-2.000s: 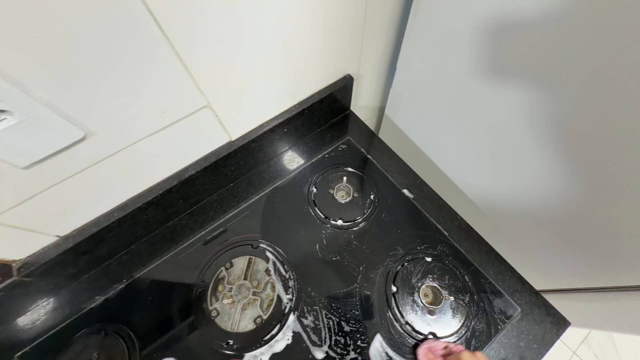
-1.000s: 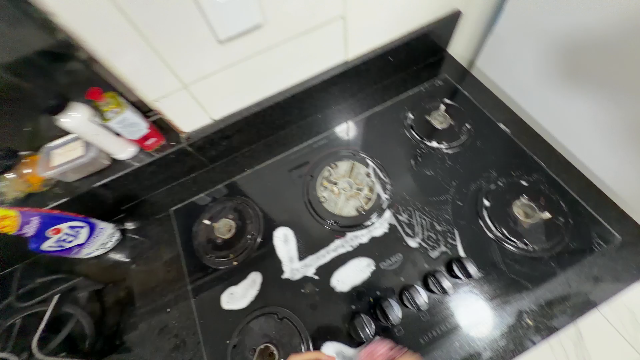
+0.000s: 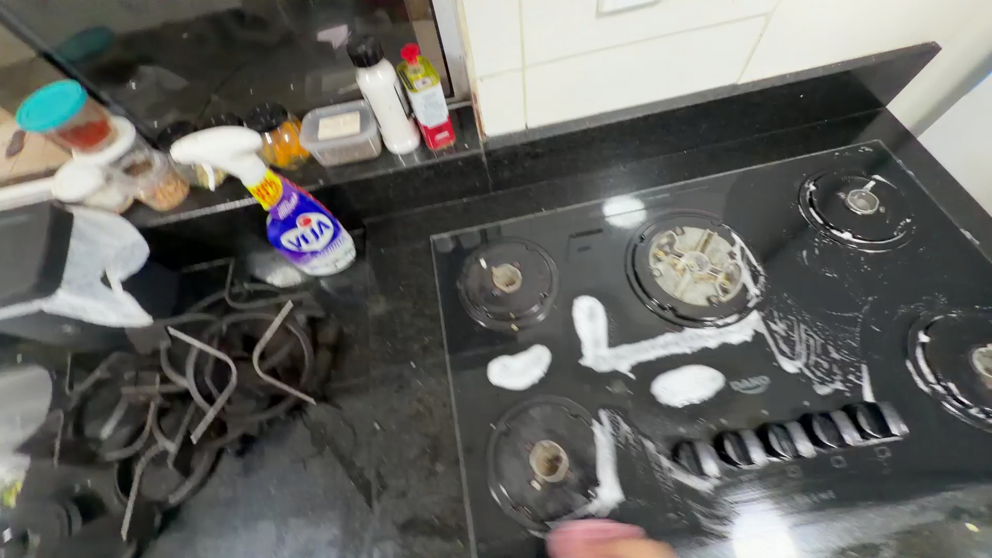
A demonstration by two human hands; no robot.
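Note:
At the bottom edge, what seems to be my right hand shows only as blurred fingers on a pink cloth or sponge. The pink piece is by the front left burner base of a black glass cooktop. White foam lies along that burner, with more patches mid-cooktop and around the central burner base. Smeared suds surround the right-hand burners. A row of black knobs runs along the front. My left hand is out of view.
Black metal pan supports are piled on the dark stone counter left of the cooktop. Behind them stands a purple Veja spray bottle. A ledge holds jars, a plastic tub, a white bottle and a red-capped carton.
The pink piece has gone from the front right burner to the front left one. Foam now lies beside the front left burner, where one second ago none showed. The view has swung left.

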